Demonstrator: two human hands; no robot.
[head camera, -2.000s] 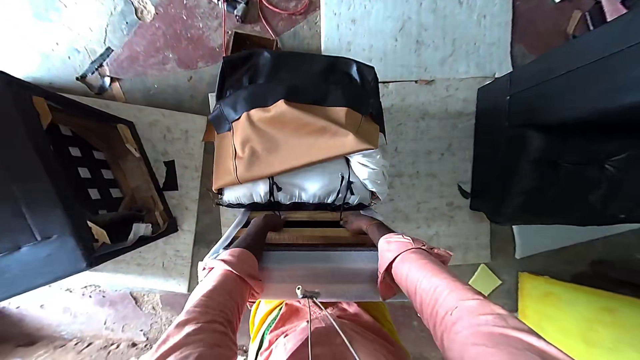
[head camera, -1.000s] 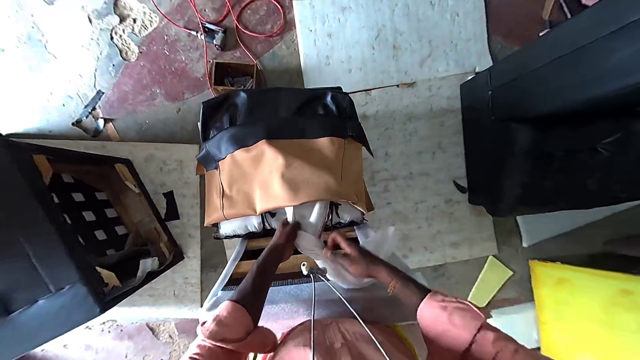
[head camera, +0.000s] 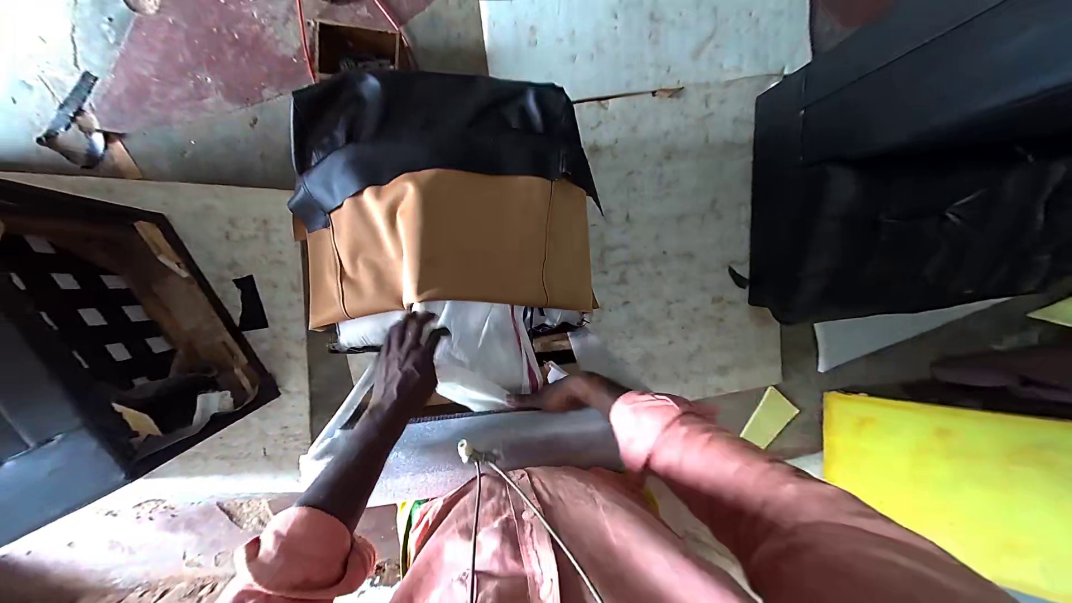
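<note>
Tan leather-like upholstery (head camera: 477, 239), with a black flap (head camera: 444, 121) above it, covers a padded piece in front of me. A white woven plastic sheet (head camera: 481, 339) comes out from under its lower edge. My left hand (head camera: 406, 360) lies at that edge, fingers spread over the white material; whether it grips any is unclear. Lower right, my right hand (head camera: 569, 392) is closed on the lower part of the white sheet. Between my hands and body lies a grey padded roll or panel (head camera: 528, 440), with wooden frame parts partly hidden behind the sheet.
At left stands a black-covered wooden frame (head camera: 201, 306) with webbing. A black upholstered piece (head camera: 913, 201) is at right, above yellow foam (head camera: 946, 486). A small wooden box (head camera: 356, 46) stands beyond the upholstery, near a red cable. Pale sheets (head camera: 678, 234) cover the floor.
My hands, earlier on the wooden frame, went to white material at the cover's lower edge. Since then my right hand has moved away from the left, and the white sheet is spread between them.
</note>
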